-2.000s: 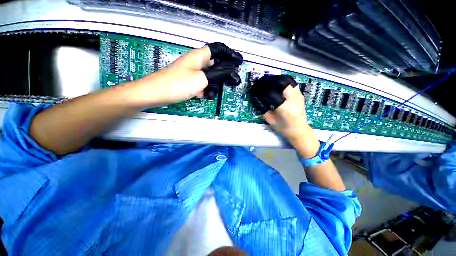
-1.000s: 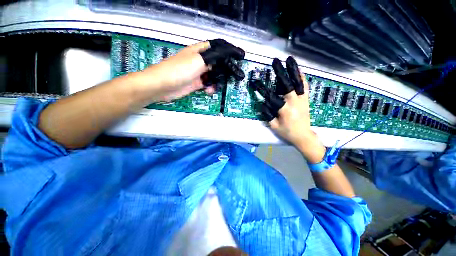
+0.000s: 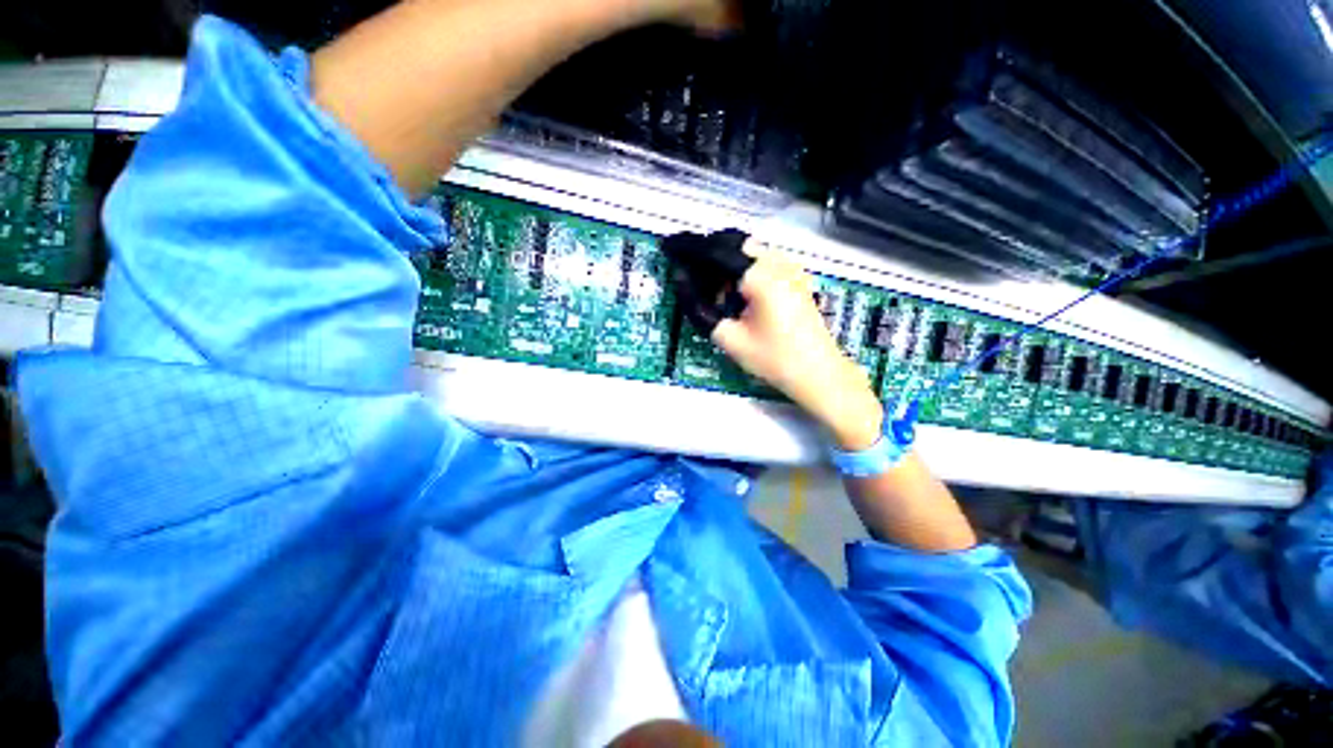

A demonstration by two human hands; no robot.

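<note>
Green printed circuit boards lie in the conveyor channel, with dark upright components in a repeated row at the right. My right hand, with black finger cots and a blue wrist strap, is over the boards near the middle. Its fingers are bunched and I cannot tell if they hold a part. My left arm reaches up past the conveyor; my left hand is at the top edge, blurred, dark and mostly lost against the dark background.
A component tray lies just beyond the conveyor's white rail. Stacked ridged trays stand beyond it at the right. A blue cord runs from the strap to the upper right. Another person's blue sleeve is at the right.
My left hand has left the boards and moved up beyond the conveyor. My right hand has shifted slightly left, its fingers now drawn together. The view has shifted, showing another board at far left.
</note>
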